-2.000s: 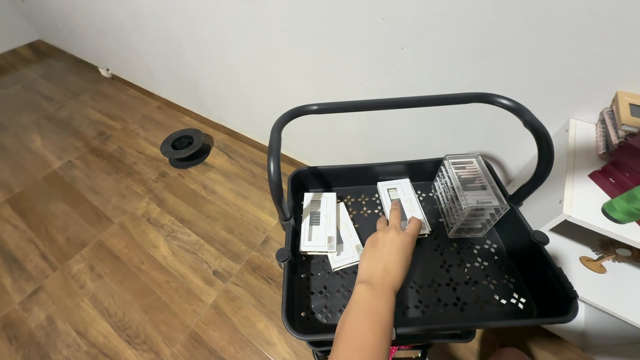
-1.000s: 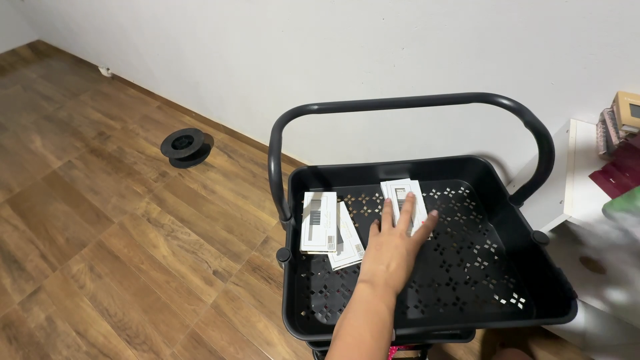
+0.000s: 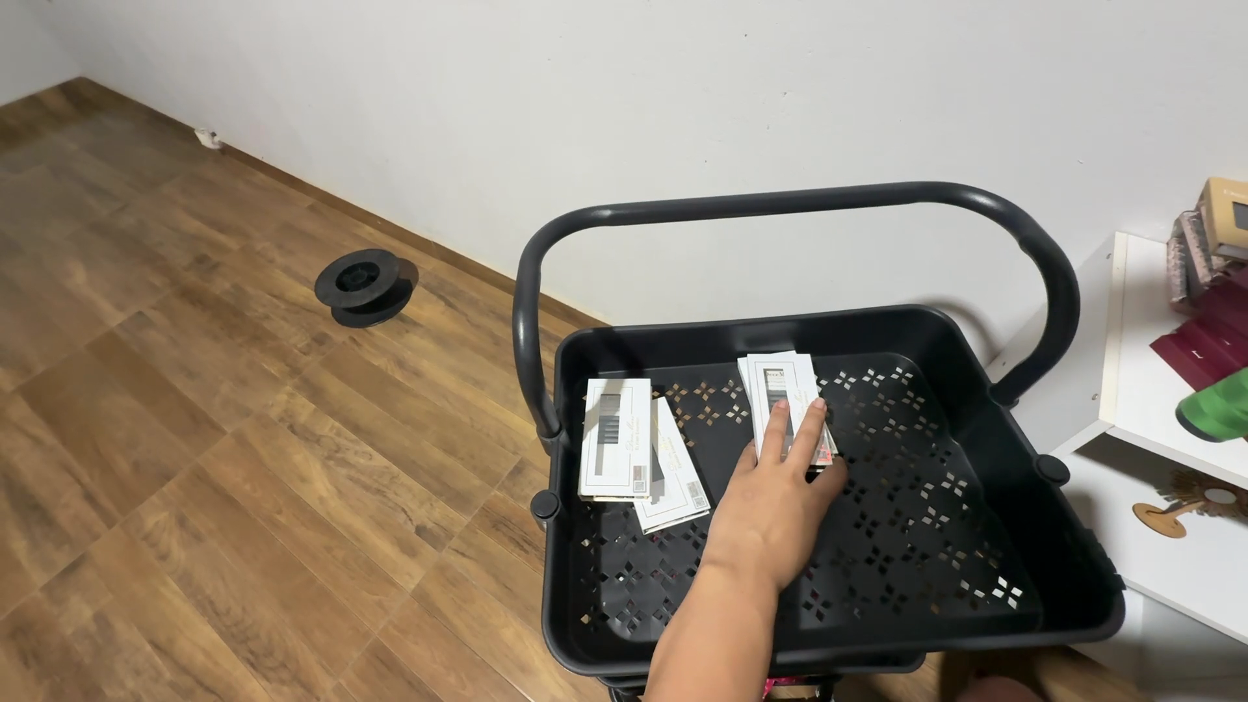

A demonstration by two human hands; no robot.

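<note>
My left hand [image 3: 775, 507] is on a small stack of flat white boxes [image 3: 790, 375] with dark windows, at the far middle of a black plastic basket tray [image 3: 838, 643]. Two fingertips rest on the top box, while the thumb lies by the stack's lower right corner and another finger by its left edge. To the left in the tray lie more flat white boxes: an upright-facing one [image 3: 616, 473] partly overlaps a slanted one [image 3: 681, 492]. My right hand is out of view.
A thick dark handle [image 3: 770, 203] arches over the tray. A black spool [image 3: 359, 278] sits on the wood-look floor by the wall. At right, a white shelf unit [image 3: 1113, 331] holds stacked boxes [image 3: 1228, 219], a green item [image 3: 1219, 405] and a wooden ornament [image 3: 1160, 520].
The clear case with compartments that stood at the tray's right two seconds ago is gone; a blur crossed the shelf one second ago. My left hand has come down from spread fingers onto the stack.
</note>
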